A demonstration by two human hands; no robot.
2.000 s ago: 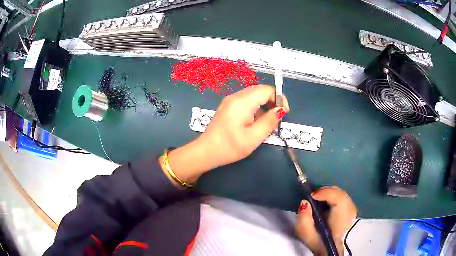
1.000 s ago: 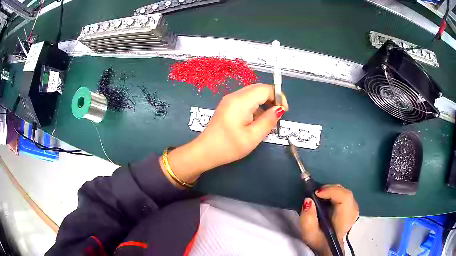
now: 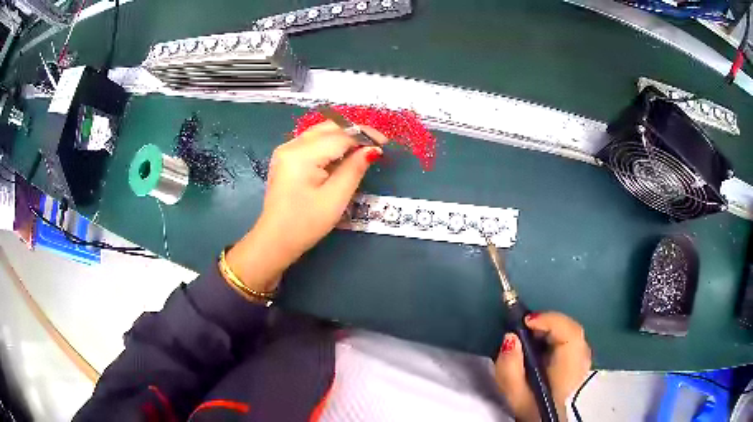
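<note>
A narrow white strip board (image 3: pixel 425 221) with a row of dark-ringed round parts lies flat on the green mat. My left hand (image 3: pixel 310 177) holds tweezers (image 3: pixel 340 122) over the lower edge of the red wire heap (image 3: pixel 404 132) and covers the board's left end. Whether a wire is in the tweezer tips cannot be told. My right hand (image 3: pixel 549 363) holds a soldering iron (image 3: pixel 528 350) by its black handle. Its tip is at the lower edge of the board's right end.
Behind are a long metal rail (image 3: pixel 462 107) and stacked strip boards (image 3: pixel 227 62). At left are a solder spool (image 3: pixel 158 175), black wires (image 3: pixel 202 155) and a black box (image 3: pixel 87 132). At right are a black fan (image 3: pixel 660 161) and a dark holder with speckled filling (image 3: pixel 669 284).
My left hand and the tweezers have moved left from the board to the red heap, and the tweezers now tilt. The iron's tip has shifted slightly right, towards the board's end.
</note>
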